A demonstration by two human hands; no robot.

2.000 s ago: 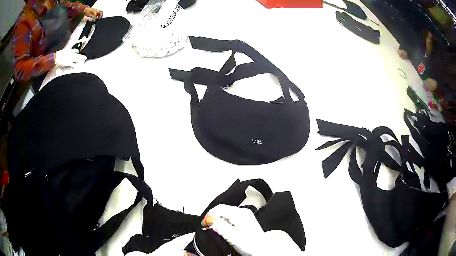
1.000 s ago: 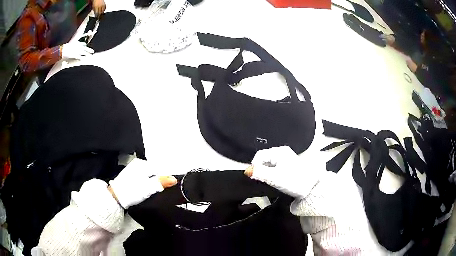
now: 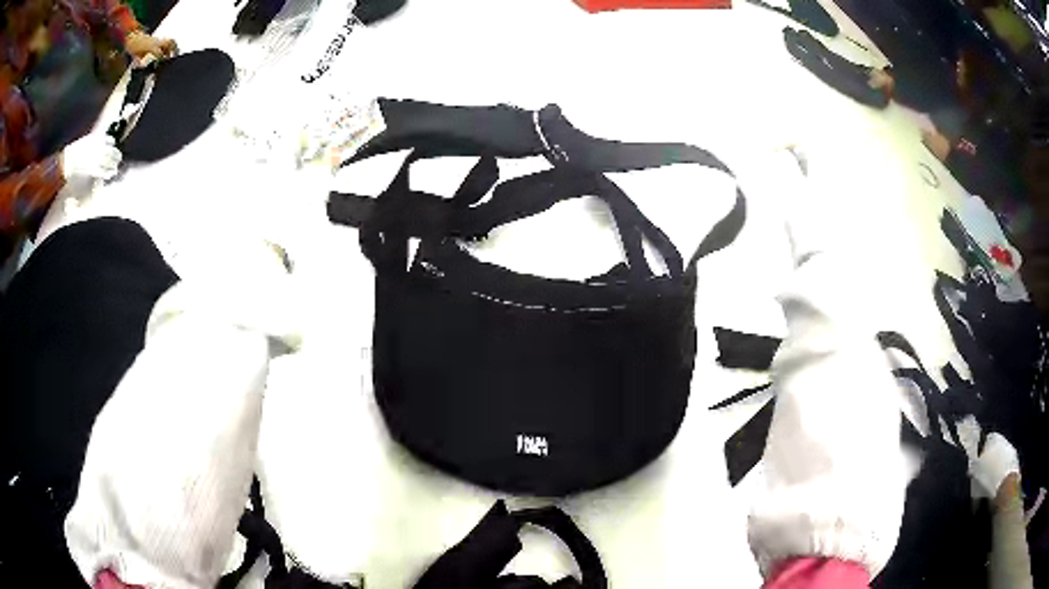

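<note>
A black crescent-shaped bag lies in front of me with its opening and straps away from me and a small pale logo near its bottom. A wide black strap loops above it, with a small shiny fitting on it. My left hand is left of the bag and my right hand is right of it, neither visibly touching it. Both white gloves are washed out against the white table, so their fingers cannot be made out.
A black bag pile is at left, and strapped bags are at right. Black straps lie at the near edge. Clear plastic and a red piece are at the far side. Another person's gloved hand is at far left.
Both hands have moved forward and apart, away from the black piece they held near me. The bag with the logo now appears nearer, with its strap spread differently.
</note>
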